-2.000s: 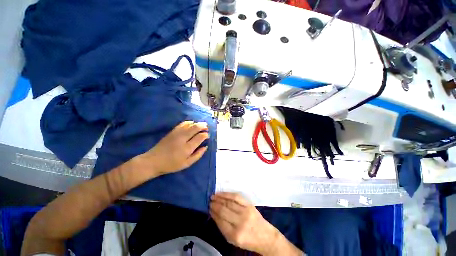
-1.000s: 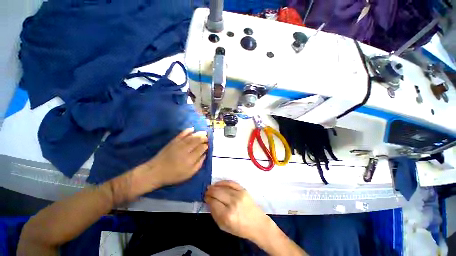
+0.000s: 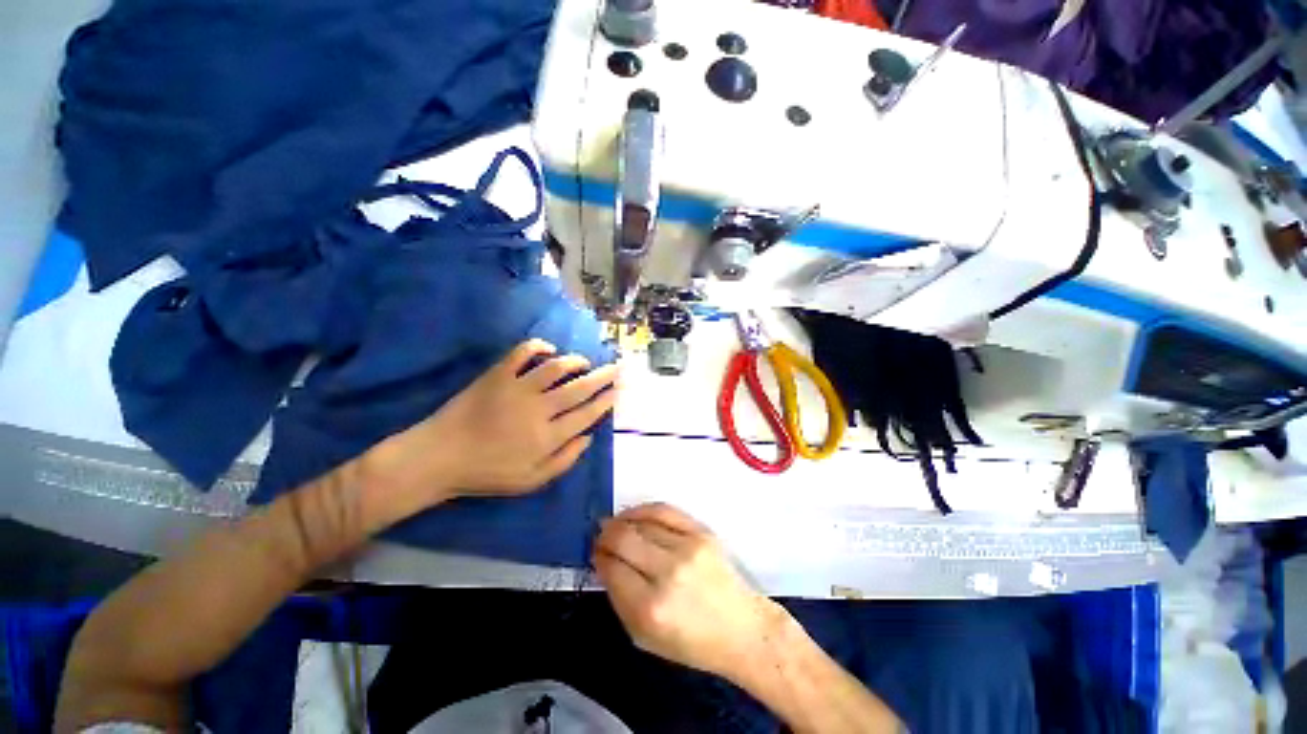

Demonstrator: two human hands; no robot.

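A navy garment piece (image 3: 416, 323) lies on the white table, its right edge running up to the presser foot and needle (image 3: 619, 318) of the sewing machine (image 3: 803, 172). My left hand (image 3: 523, 423) lies flat on the cloth just below the needle, fingers spread towards the edge. My right hand (image 3: 667, 581) pinches the lower right corner of the cloth at the table's front edge. A thin navy strip (image 3: 513, 165) curls in a loop left of the machine head. The needle tip is too small to make out.
Scissors with red and yellow handles (image 3: 781, 409) lie right of the needle. Black strips (image 3: 903, 394) lie under the machine arm. A large navy heap (image 3: 273, 122) is at the upper left. A ruler strip (image 3: 989, 542) runs along the front edge. Purple cloth (image 3: 1089, 50) is behind the machine.
The cloth has moved a little up towards the needle, and its lower corner with my right hand is higher than at first. The camera view has shifted slightly.
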